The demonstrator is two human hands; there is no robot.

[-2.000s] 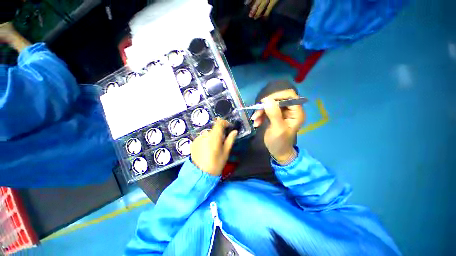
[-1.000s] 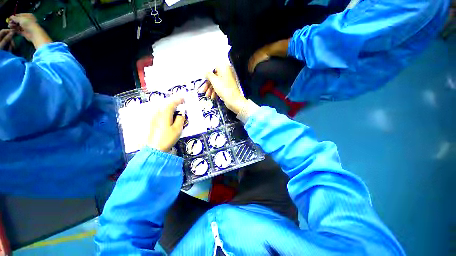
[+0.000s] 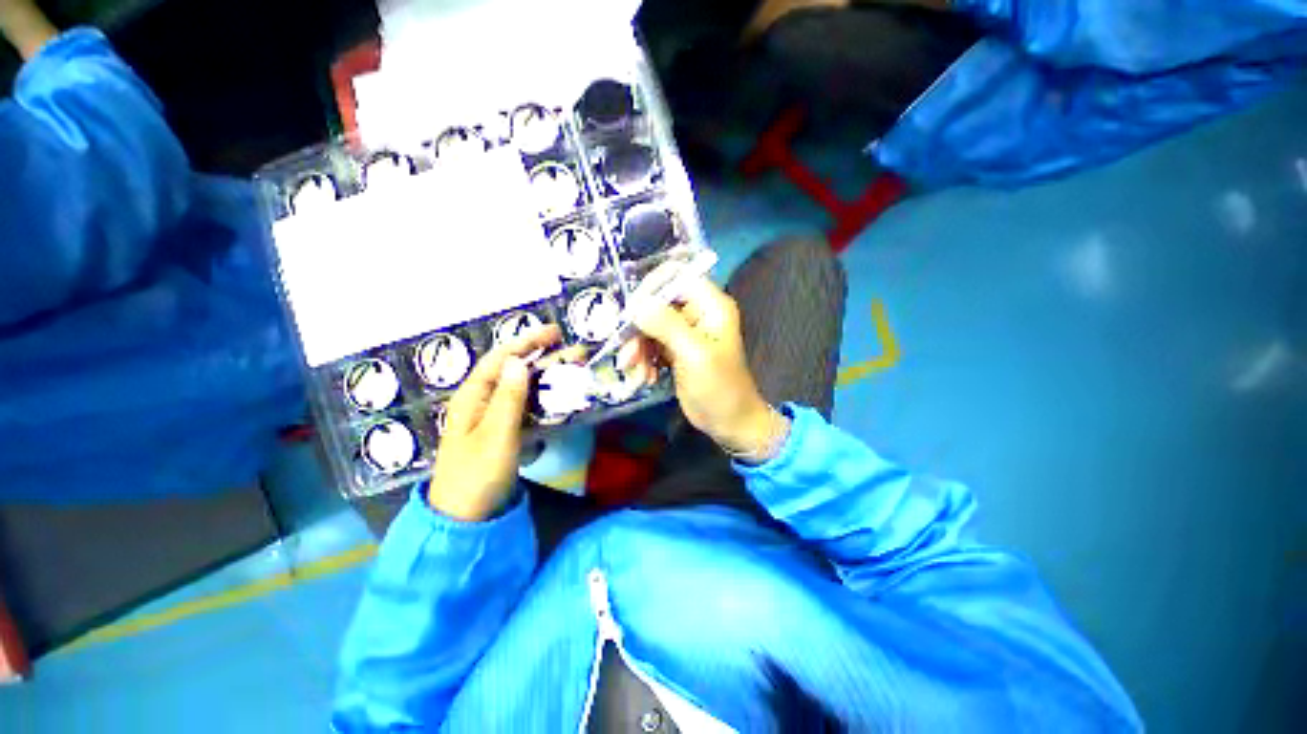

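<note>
A clear blister tray [image 3: 333, 456] lies tilted in front of me, with round white-faced parts [image 3: 371, 384] in many pockets and plain black round parts [image 3: 648, 231] in the right column. A white sheet [image 3: 416, 258] covers the middle pockets. My right hand [image 3: 702, 351] holds pale tweezers [image 3: 685, 275] over the tray's near right part, tip pointing down-left. My left hand [image 3: 490, 416] is at the near edge, fingertips beside a white-faced round part between my hands. Blur hides whether the left fingers grip anything.
White paper sheets [image 3: 502, 58] lie beyond the tray's far edge, with something red [image 3: 348, 89] beside them. People in blue sleeves are at left [image 3: 115, 330] and upper right [image 3: 1032, 101]. A red stand-like shape [image 3: 846, 208] is at right over the blue floor.
Since one second ago, my right hand has come back from the papers to the near right pockets, and tweezers now show in it. My left hand has left the white sheet for the near edge.
</note>
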